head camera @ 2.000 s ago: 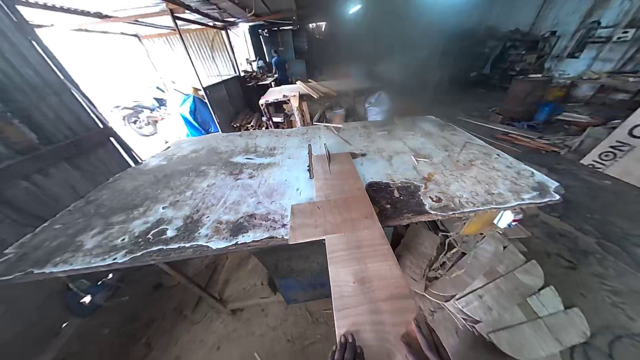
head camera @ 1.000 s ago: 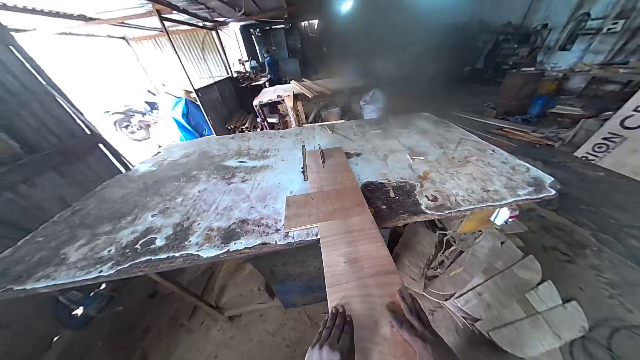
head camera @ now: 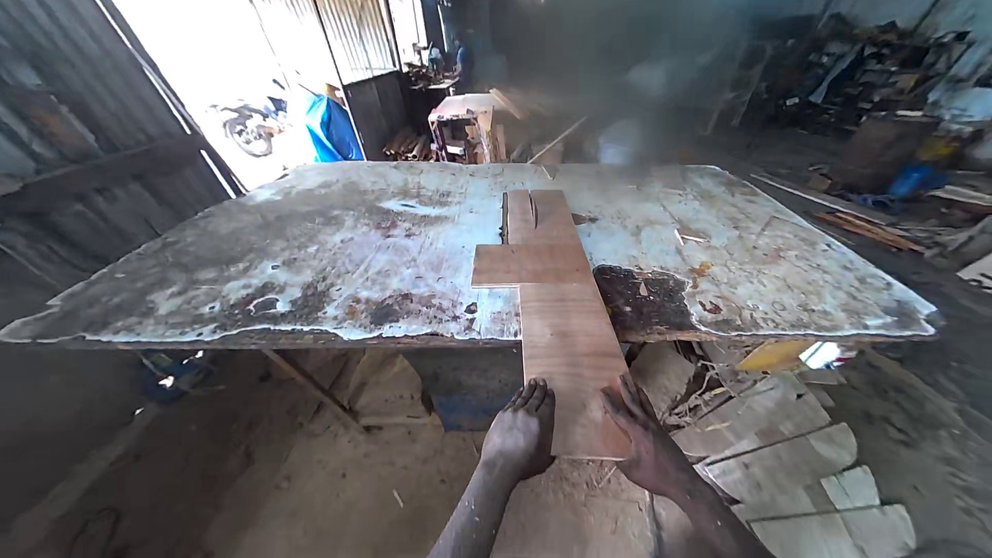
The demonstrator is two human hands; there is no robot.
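A long plywood board [head camera: 570,333] lies over the near edge of the worn worktable [head camera: 372,256], its near end sticking out past the edge. My left hand [head camera: 521,434] grips the board's left edge near that end, fingers on top and thumb out of sight. On the right edge, my right hand [head camera: 643,438] holds the board with its fingers spread over the face. A shorter plywood piece [head camera: 496,265] juts out to the left at the board's middle. Close to the far end, a thin dark strip [head camera: 504,218] lies along the left side, and a narrow dark slit or sliver shows on the wood.
Cut wooden offcuts [head camera: 783,457] are piled on the floor below the table's right side. Small wood slivers [head camera: 690,237] lie on the tabletop. Beyond the table stand a small wooden stand [head camera: 465,116] and a blue tarp [head camera: 332,128]. Long wood strips [head camera: 868,229] lie at the right.
Both hands, barely in view at the lower edge two seconds ago, now show fully with the forearms, holding the board's sides near its end. The view has shifted somewhat.
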